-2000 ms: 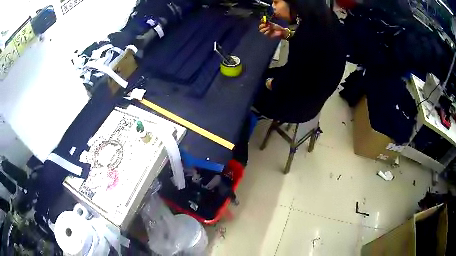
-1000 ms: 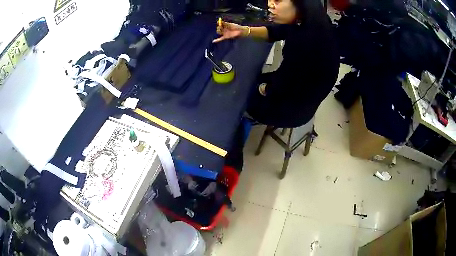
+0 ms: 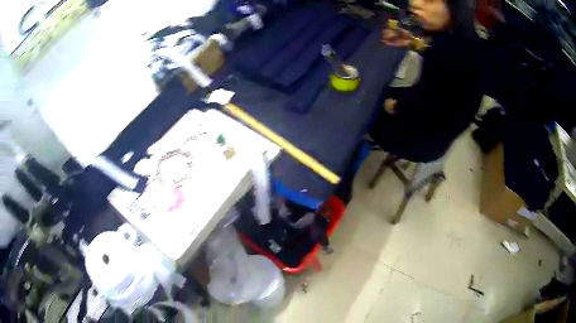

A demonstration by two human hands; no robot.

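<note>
Neither of my hands is in the picture. The view is blurred. Nearest in front is a white table (image 3: 208,202) with small loose items on it. Behind it, dark cloth (image 3: 278,101) covers a long table. A yellow ruler (image 3: 284,145) lies slantwise on the cloth's near part. A yellow-green round pot (image 3: 345,79) with tools standing in it sits on the cloth. White tape rolls (image 3: 114,265) are at the lower left, and white strips (image 3: 180,57) lie by a small brown box (image 3: 205,60).
A person (image 3: 436,94) in dark clothes sits on a stool (image 3: 407,183) at the cloth-covered table's right side. A red basket (image 3: 294,266) holds dark cloth beside a white bucket (image 3: 252,281). A carton (image 3: 502,189) with dark cloth stands at the right.
The table, pot, basket and person have shifted right in the picture as the view turned left. The person's raised hand, stretched over the cloth one second ago, is drawn back near the face.
</note>
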